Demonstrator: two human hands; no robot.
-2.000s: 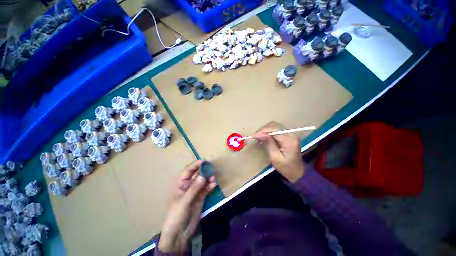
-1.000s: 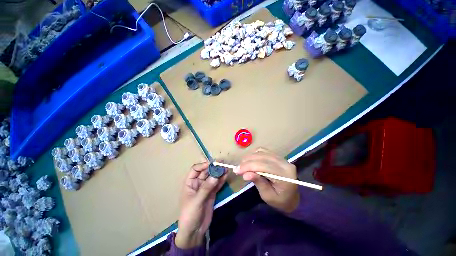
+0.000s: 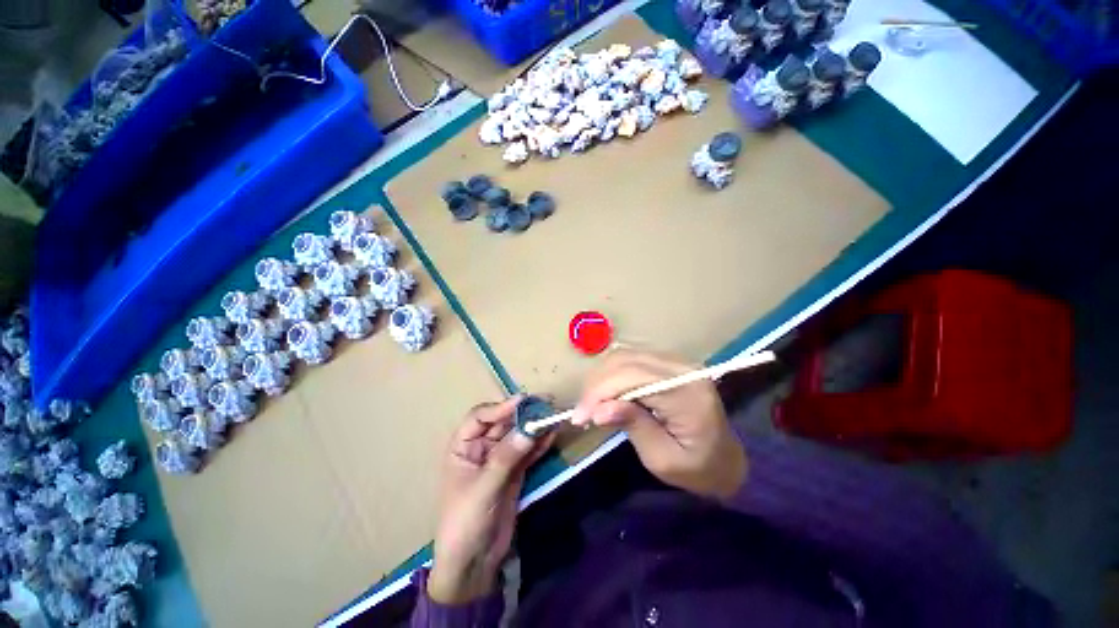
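My left hand [image 3: 485, 472] holds a dark round cap [image 3: 530, 411] between thumb and fingers near the bench's front edge, hollow side up. My right hand [image 3: 669, 417] holds a thin pale stick [image 3: 718, 371] like a pen, with its tip at the inside of the cap. The red glue dish [image 3: 590, 331] sits on the right cardboard just beyond my hands. Several loose dark caps [image 3: 497, 198] lie farther back. One joined piece [image 3: 714, 160] stands on the right cardboard. White-grey bodies [image 3: 298, 304] stand in rows on the left cardboard.
Small white pieces [image 3: 595, 98] are heaped at the back. Purple-based pieces [image 3: 798, 80] stand beside a white sheet [image 3: 945, 92]. A large blue bin [image 3: 209, 209] is at left, above a heap of loose bodies [image 3: 74, 528]. A red stool [image 3: 945, 362] is at right below the edge.
The stick has moved from the red dish to the cap in my left hand. Since one second ago its back end has swung up and away from me. The left hand still holds the cap.
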